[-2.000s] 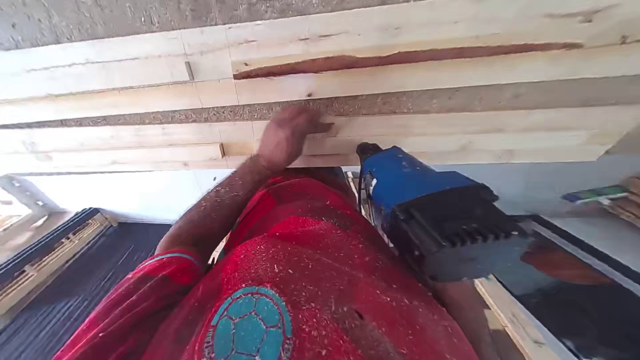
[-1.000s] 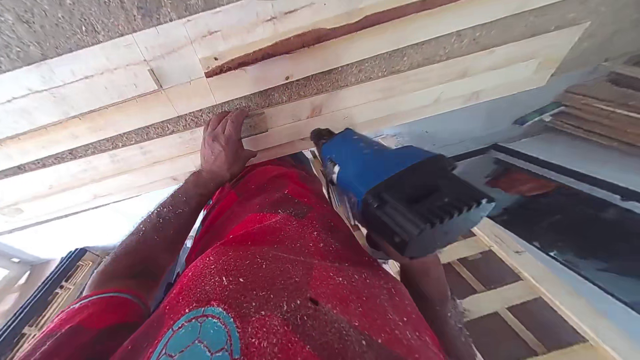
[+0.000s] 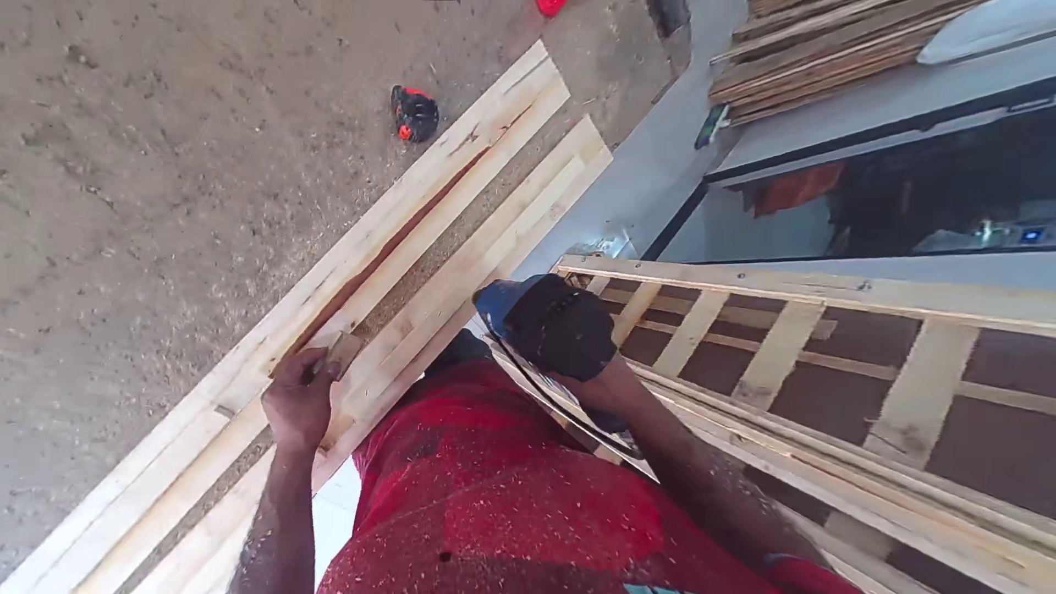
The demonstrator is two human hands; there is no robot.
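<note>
My left hand (image 3: 299, 400) pinches a small wooden block (image 3: 343, 353) over the pale wooden boards (image 3: 462, 285), its fingertips at the gap between them. Held in my right hand (image 3: 598, 388) is a corded power tool (image 3: 544, 318) with a blue body and a black motor end; its front points toward the edge of the nearer board. The exact kind of tool cannot be told. A long reddish-brown streak (image 3: 396, 243) runs along the farther board. A thin wooden piece (image 3: 223, 410) sticks up from that board left of my left hand. Wood shavings cover my red shirt.
A black and red tool or tool part (image 3: 414, 114) lies on the shavings-strewn surface beyond the boards. To the right stands a slatted wooden frame (image 3: 808, 285). Stacked rough boards (image 3: 825, 54) lie at the top right, above a dark window-like opening (image 3: 932, 190).
The view has turned strongly. My left hand, bare against the nearer board one second ago, now holds the small wooden block near the gap. The blue tool remains in my right hand.
</note>
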